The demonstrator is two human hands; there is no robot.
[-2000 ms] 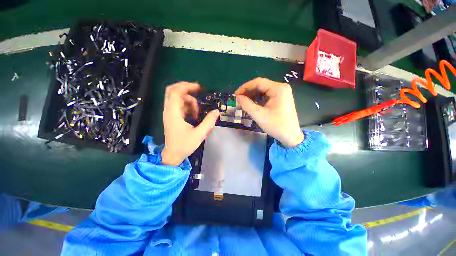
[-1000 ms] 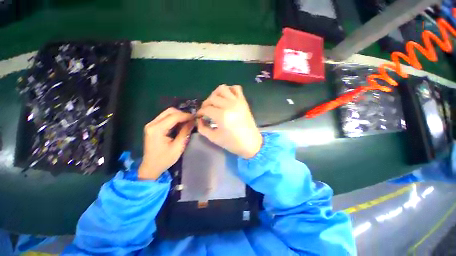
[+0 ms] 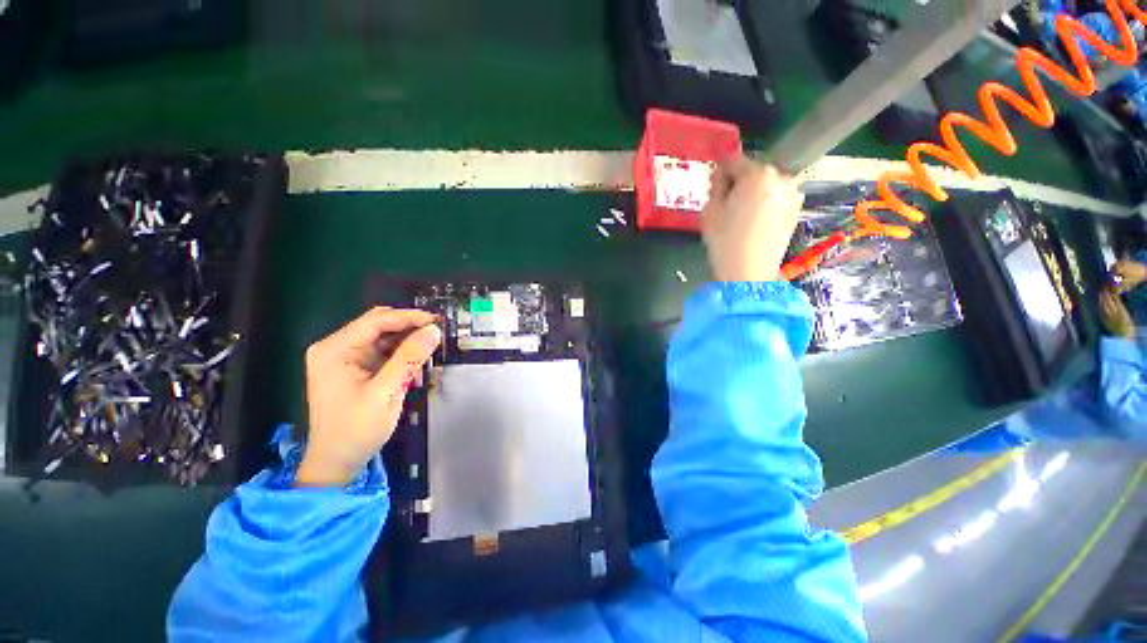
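Observation:
An open tablet unit (image 3: 508,440) lies in front of me, with a large silver panel and a circuit board (image 3: 497,314) with a green patch at its far end. My left hand (image 3: 372,384) is at the unit's upper left corner, thumb and fingertips pinched together; whether they hold a part cannot be told. My right hand (image 3: 751,216) is at the right side of a red bin (image 3: 650,171) that holds small white pieces (image 3: 681,185). Its fingertips are partly hidden, so I cannot tell if they hold anything.
A black tray (image 3: 247,327) heaped with cabled strips is at left. Right are a red-orange tool (image 3: 813,256) on an orange coiled cord (image 3: 950,141), a clear tray (image 3: 891,286) and another unit (image 3: 1034,297). A grey bar (image 3: 881,86) crosses above. Another person's hand (image 3: 1118,297) shows far right.
My right hand has left the circuit board and moved right to the red bin. My left hand stays at the unit's upper left. The circuit board is now uncovered. The camera view has shifted.

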